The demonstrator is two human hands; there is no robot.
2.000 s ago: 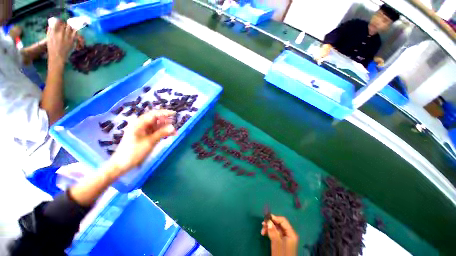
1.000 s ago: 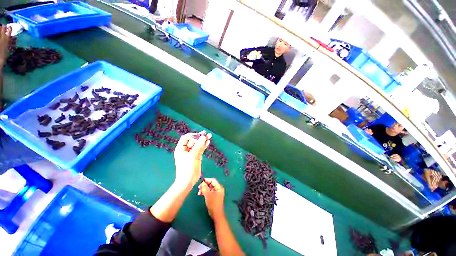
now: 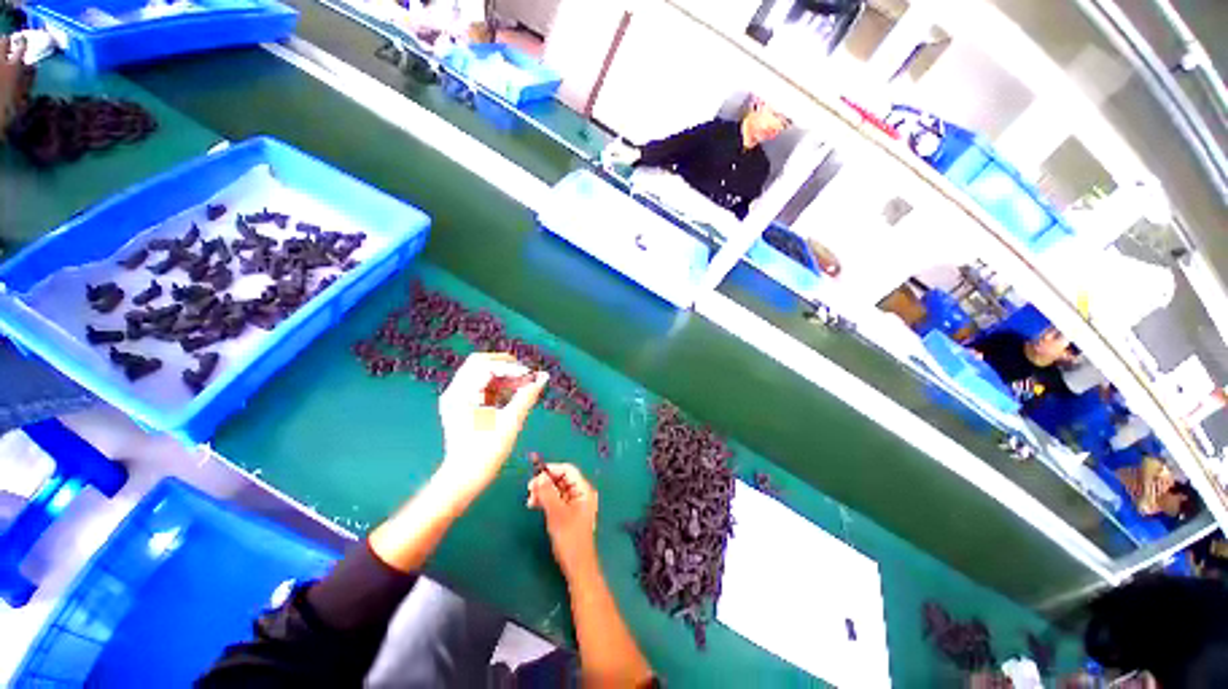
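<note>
My left hand (image 3: 488, 411) is raised over the green bench, its thumb and fingertips pinched together near a small dark piece too small to make out clearly. My right hand (image 3: 566, 498) is just right of and below it, with a small dark moulded part (image 3: 541, 466) pinched in its fingertips. Small reddish-brown parts (image 3: 428, 323) lie spread on the green surface behind my left hand. A dense heap of dark parts (image 3: 684, 518) lies to the right, beside a white sheet (image 3: 808, 579) that bears one small dark part.
A blue tote (image 3: 323, 316) with a white liner and scattered dark parts stands at left. An empty blue crate (image 3: 175, 579) is below the bench edge, near a blue stool (image 3: 47, 505). A pale-edged conveyor (image 3: 471, 256) runs behind. People sit across it; a dark-haired head is at lower right.
Compared with two seconds ago, my left hand has left the tote and come beside my right hand over the bench. Since one second ago, the hands have moved slightly apart.
</note>
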